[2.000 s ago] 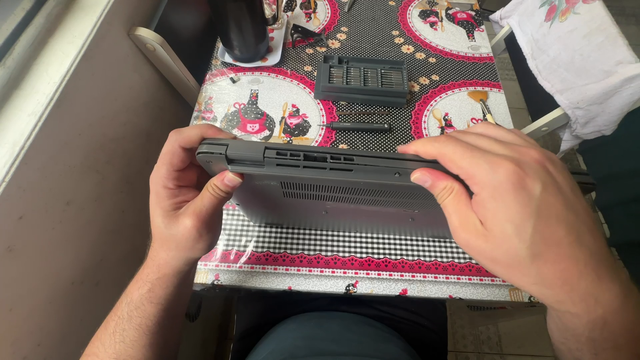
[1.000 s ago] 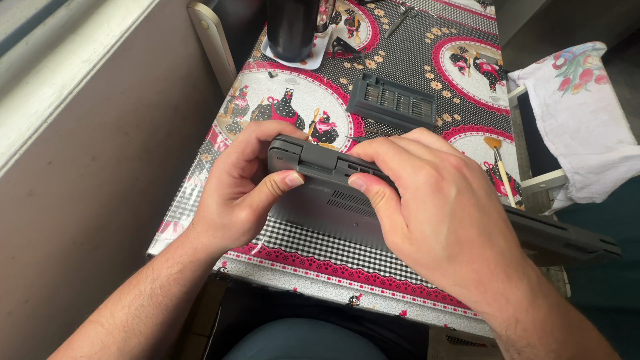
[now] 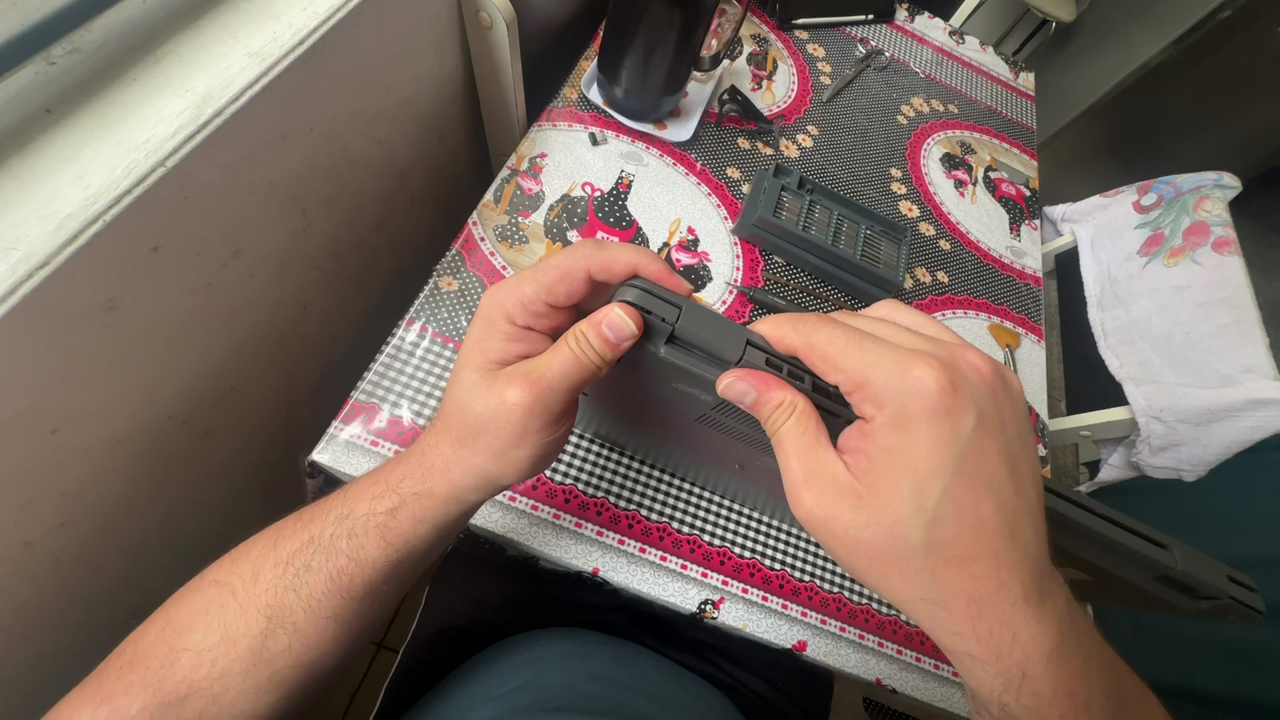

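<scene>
A dark grey laptop point(image 3: 690, 430) is held on edge above the near side of the table, its vented underside facing me and its hinge edge up. My left hand point(image 3: 545, 365) grips the left corner by the hinge, thumb on the near face and fingers behind. Further right along the same edge, my right hand point(image 3: 900, 440) pinches the laptop by the vent slots, its thumb on the underside. The laptop's far end sticks out past my right wrist. Behind it lie a grey screwdriver bit case point(image 3: 825, 230) and a dark screwdriver point(image 3: 770, 298), partly hidden.
A black thermal jug point(image 3: 655, 60) stands on a white mat at the back left. Scissors point(image 3: 856, 72), a small black object point(image 3: 745, 110) and a brush point(image 3: 1005, 340) lie on the patterned tablecloth. A chair with a white cloth point(image 3: 1190, 330) is at the right, a wall at the left.
The laptop has tilted, its right end now lower. My right hand has slid along the edge closer to my left hand since two seconds ago. The view has turned.
</scene>
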